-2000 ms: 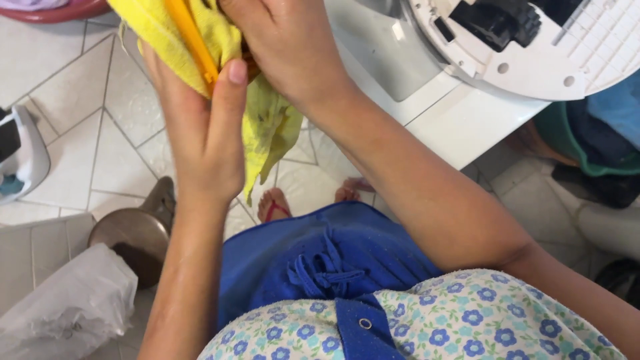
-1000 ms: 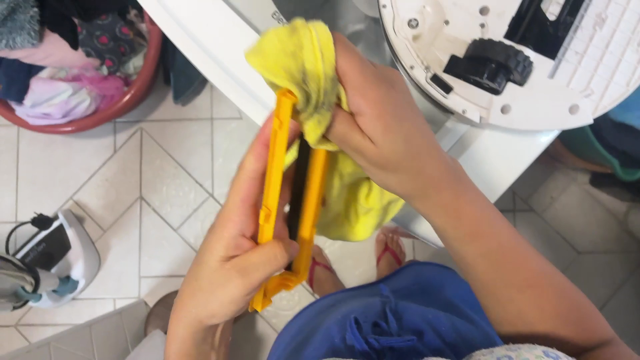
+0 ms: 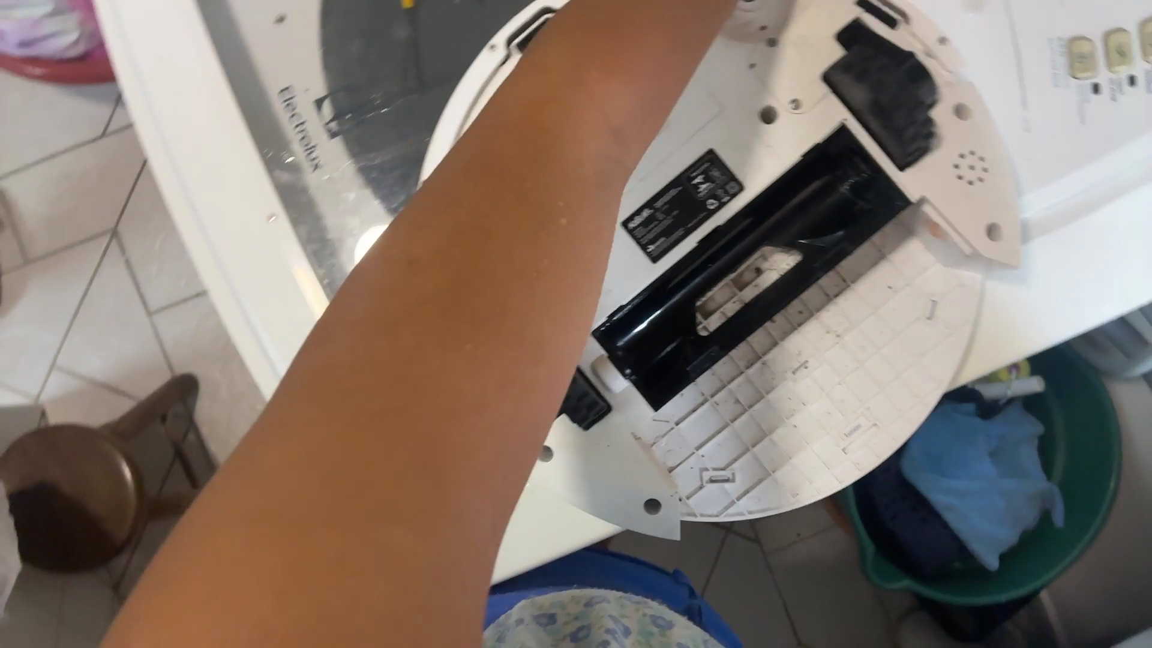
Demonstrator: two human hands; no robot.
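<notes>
A bare forearm, apparently my left, crosses from the lower left to the top edge over a robot vacuum cleaner; its hand is out of frame. My right hand is not in view. The white robot vacuum [image 3: 612,463] lies underside up on a white Electrolux washing machine [image 3: 1071,243]. Its black brush housing [image 3: 765,270] has an oblong opening and holds no brush. One black wheel [image 3: 886,94] shows at the upper right, and part of another black piece [image 3: 587,400] beside the forearm. The yellow cloth and the orange frame cannot be made out.
A green basin [image 3: 1084,468] with a blue cloth [image 3: 985,477] stands on the floor at the lower right. At the left are a brown round metal object [image 3: 72,495] and the rim of a red basin [image 3: 63,69] with laundry. The machine's dark lid window [image 3: 369,117] is left of the vacuum.
Both hands, which held the yellow cloth and the orange frame, have left the view. The forearm now reaches across the vacuum. The view has moved toward the machine top.
</notes>
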